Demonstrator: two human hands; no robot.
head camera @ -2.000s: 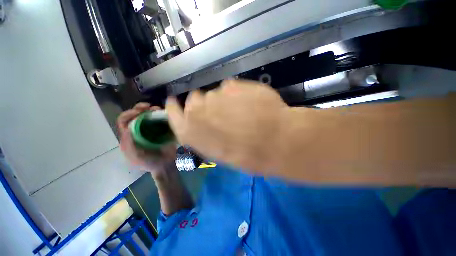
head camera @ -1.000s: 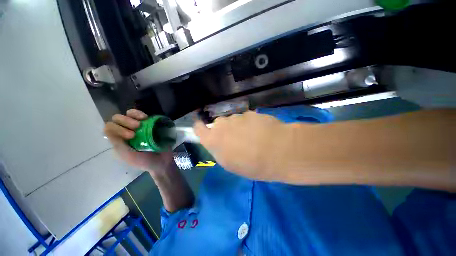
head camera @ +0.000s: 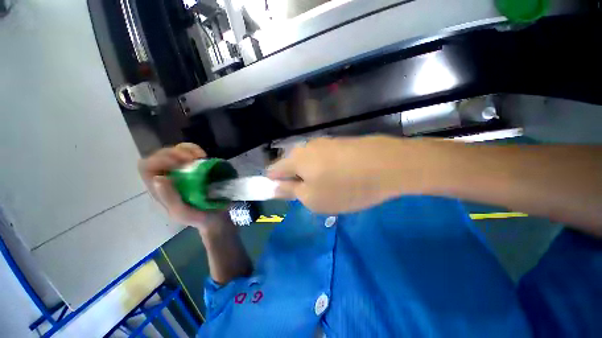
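A green paste jar [head camera: 191, 185] lies tilted on its side, its open mouth turned to the right. My left hand [head camera: 168, 178] is closed round its base and side. My right hand [head camera: 336, 175] grips a pale flat spatula [head camera: 254, 189]. The spatula's far end is inside the jar mouth, so its tip is hidden. The blade is blurred. How much paste is in the jar cannot be told.
The open printer's silver front rail [head camera: 297, 66] runs across above my hands. A green jar lid [head camera: 523, 8] lies on it at the top right, cut by the frame edge. A white machine panel [head camera: 66, 132] is at left, and a blue-framed table [head camera: 125, 297] at lower left.
The jar mouth has turned from facing the camera towards the right. The spatula now shows clearly, reaching into the jar. My right hand has shifted slightly away from the jar.
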